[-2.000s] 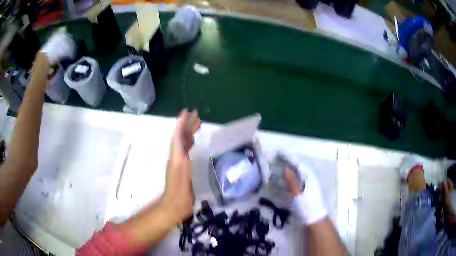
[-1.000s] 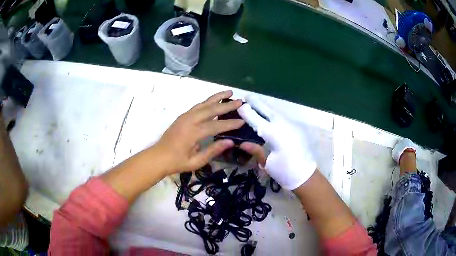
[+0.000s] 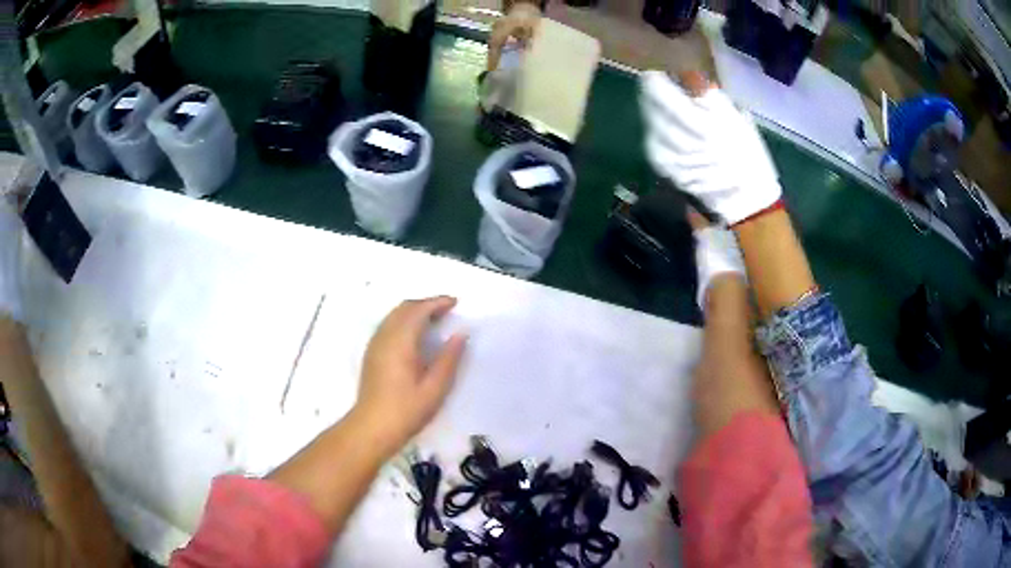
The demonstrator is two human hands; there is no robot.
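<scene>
My left hand (image 3: 408,366), bare, is empty with fingers apart above the white bench (image 3: 222,322). My right hand (image 3: 718,262), in a white glove, reaches over the belt beside a closed black gift box (image 3: 649,242); its fingers are partly hidden by another person's gloved hand, so its grip cannot be told. A heap of black coiled charging cables (image 3: 527,516) lies on the bench between my arms. Two wrapped devices with dark tops and white labels, one left of the box (image 3: 527,205) and one farther left (image 3: 383,178), stand on the green belt.
Another person's white-gloved hand (image 3: 715,150) and denim sleeve (image 3: 854,411) cross close on my right. A hand (image 3: 513,31) across the belt is at an open box with a cream lid (image 3: 560,78). More wrapped devices (image 3: 191,144) and a black box (image 3: 299,111) stand left.
My hands have parted: the right moved forward and right from the bench to the belt, the left stayed over the bench. The black box between them left the bench. Another person's arm reached in.
</scene>
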